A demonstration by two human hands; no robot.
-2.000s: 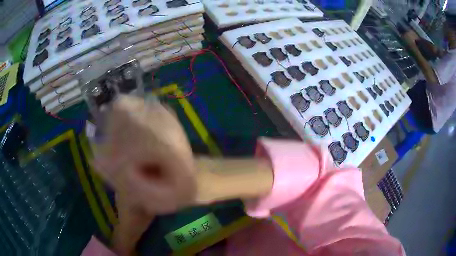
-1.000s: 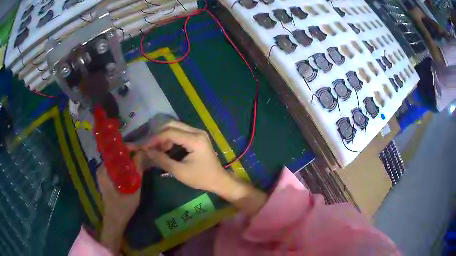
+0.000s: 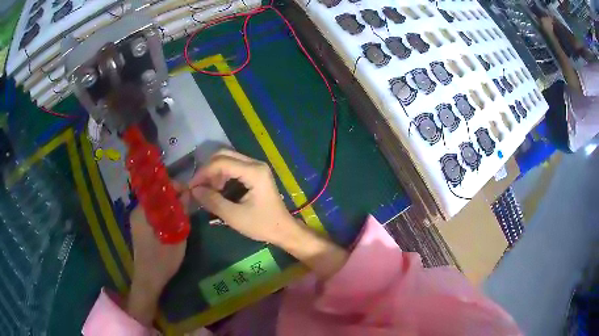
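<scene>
The toggle clamp's red ribbed handle (image 3: 156,190) points down toward me from the silver metal test fixture (image 3: 118,72), which stands on a flat grey plate (image 3: 194,118). My right hand (image 3: 243,193) is beside the handle, its thumb and fingertips pinched on a thin lead wire (image 3: 192,188). My left hand (image 3: 156,252) is partly under the red handle; the handle hides its fingertips, so what it holds cannot be made out. A small light-tipped test lead (image 3: 217,222) lies below my right hand.
A white foam tray (image 3: 420,111) of dark round parts lies at right above a cardboard box (image 3: 469,243). More trays (image 3: 72,46) are stacked behind the fixture. A red cable (image 3: 335,125) loops on the mat. A clear blister tray (image 3: 33,243) is at left. Another person's arm (image 3: 561,49) shows upper right.
The view has tilted down, and my hands have moved from a blurred position in front of the fixture to beside the red handle. Over the last second they have hardly moved.
</scene>
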